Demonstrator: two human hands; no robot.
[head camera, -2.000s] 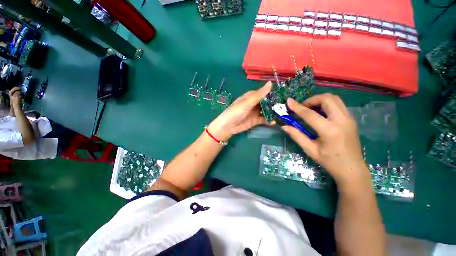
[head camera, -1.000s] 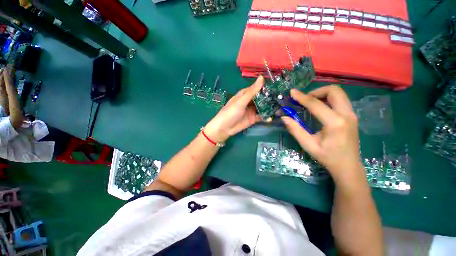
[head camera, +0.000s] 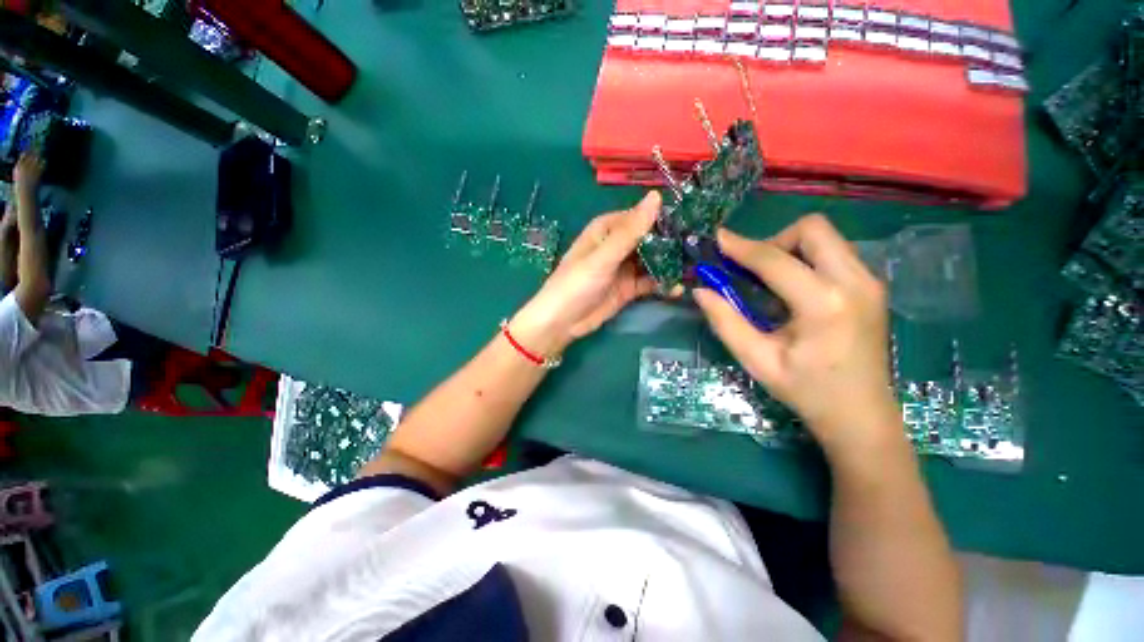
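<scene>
My left hand (head camera: 602, 270) holds a green circuit board panel (head camera: 715, 188) by its lower left end. The panel is tilted, with three thin rods sticking up from its far edge. My right hand (head camera: 803, 314) is shut on blue-handled cutters (head camera: 740, 291). The cutters' dark jaws are at the lower part of the panel; whether they touch a lead is too small to tell. Another panel with three rods (head camera: 498, 228) lies on the green mat to the left. Boards in a clear holder (head camera: 703, 393) lie below my right hand, which partly hides them.
A red stack (head camera: 815, 126) with rows of silver parts is at the far side. An empty clear holder (head camera: 931, 272) lies to the right. Dark boards (head camera: 1110, 270) are heaped at the right edge. A white bin (head camera: 286, 464) of small boards, a black device (head camera: 251, 194) and another person (head camera: 57, 339) are left.
The held panel has tilted more steeply, and the cutters have shifted slightly along its lower part. The whole view has moved a little, so the bench things appear slightly up and left.
</scene>
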